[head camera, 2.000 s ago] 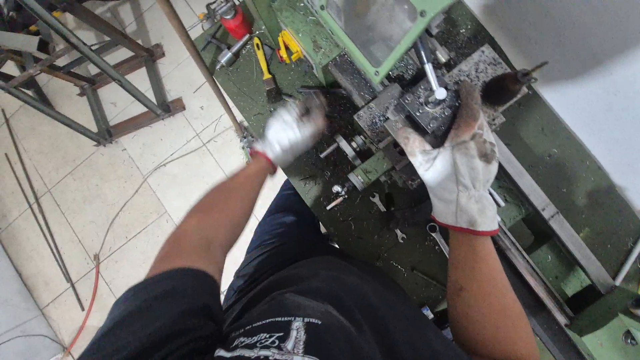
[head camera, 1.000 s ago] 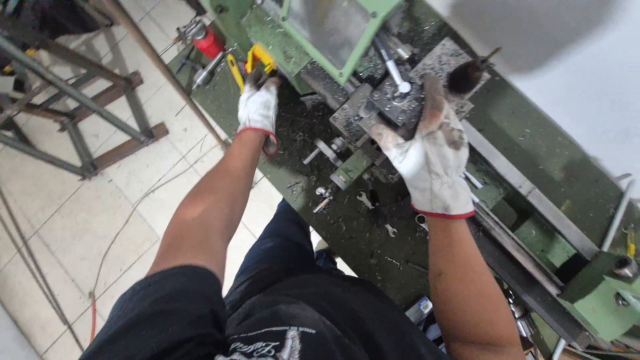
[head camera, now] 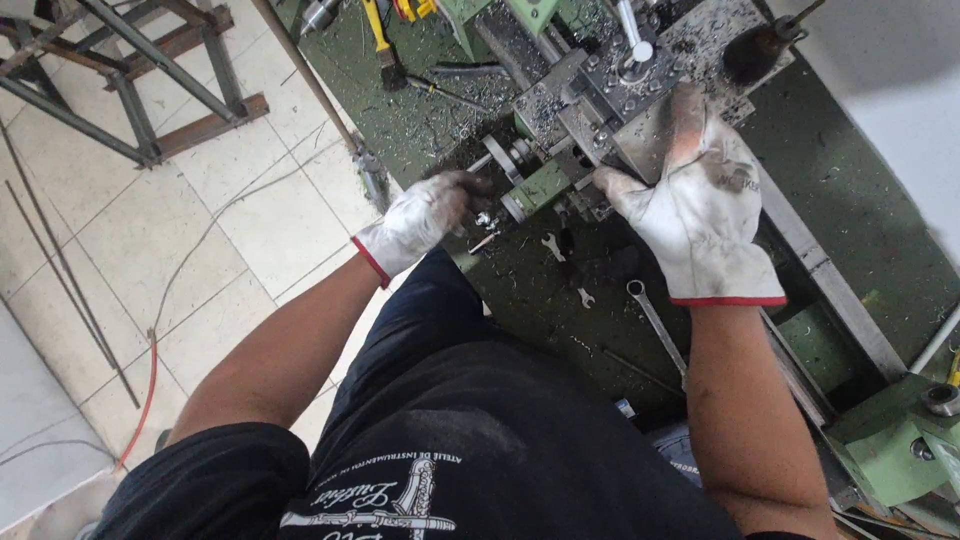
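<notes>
Both hands wear white work gloves with red cuffs, soiled at the fingers. My left hand (head camera: 435, 214) is beside the cross-slide handwheel (head camera: 504, 159) of a green metal lathe, its blurred fingers near a small crank handle (head camera: 484, 241); whether they touch it I cannot tell. My right hand (head camera: 697, 195) lies spread against the lathe carriage, thumb and fingers apart, just below the tool post. A lever with a round silver knob (head camera: 642, 52) rises from the tool post. Dark metal chips cover the carriage. Beyond the right hand's fingers stands a dark oil can (head camera: 754, 54) with a thin spout.
On the green tray lie a yellow-handled brush (head camera: 381, 45), a combination wrench (head camera: 658, 322), small open-end wrenches (head camera: 553, 247) and scattered chips. The lathe bed (head camera: 825, 266) runs down to the right. A steel frame (head camera: 142, 82) stands on the tiled floor at left, near an orange hose (head camera: 142, 397).
A second ago my left hand was by the yellow tools at the tray's far side; it has come back to the crank handle. My right hand stays at the carriage.
</notes>
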